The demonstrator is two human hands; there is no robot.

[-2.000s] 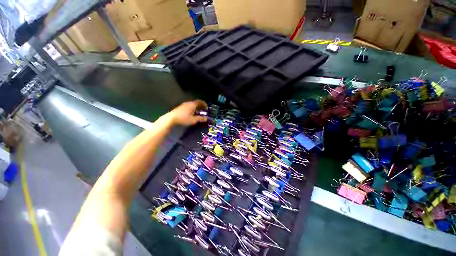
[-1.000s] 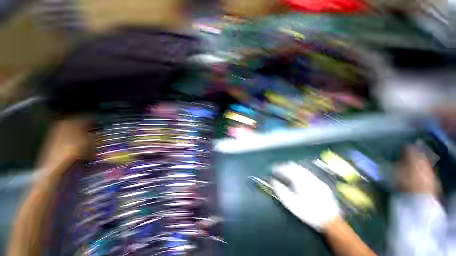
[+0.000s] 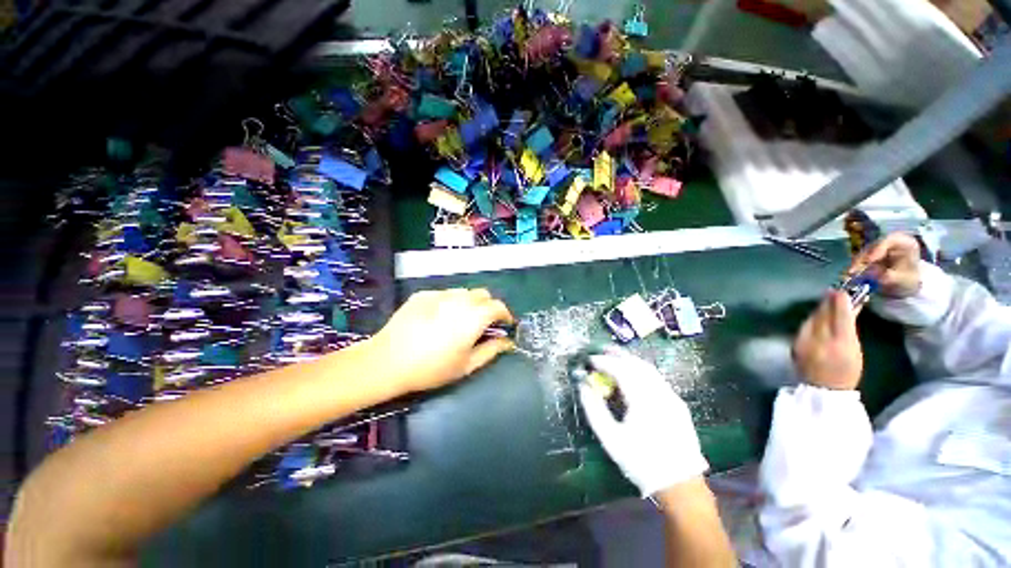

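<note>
My bare left hand (image 3: 443,338) is over the scratched green bench (image 3: 477,433), with a small dark piece (image 3: 502,330) between thumb and fingers. My white-gloved right hand (image 3: 646,422) is just to its right, with its fingers around a yellow clip (image 3: 602,383) and something dark; the glove hides part of both. Beyond the glove, two pale-looking clips (image 3: 632,318) with dark pieces lie side by side on the bench. At left, a black tray (image 3: 383,239) holds rows of units clamped in coloured clips with silver wire handles. My left forearm covers part of the tray.
Behind the white strip (image 3: 554,251) is a jumbled pile of coloured clips (image 3: 532,139). Black ribbed trays (image 3: 166,56) are at the upper left. White foam trays (image 3: 732,144) are at the upper right. At right, a coworker's hands (image 3: 834,338) hold a small piece.
The view has turned right. My left hand has moved from the filled tray's far left corner to the bench. My gloved right hand, out of view at first, is now close beside it.
</note>
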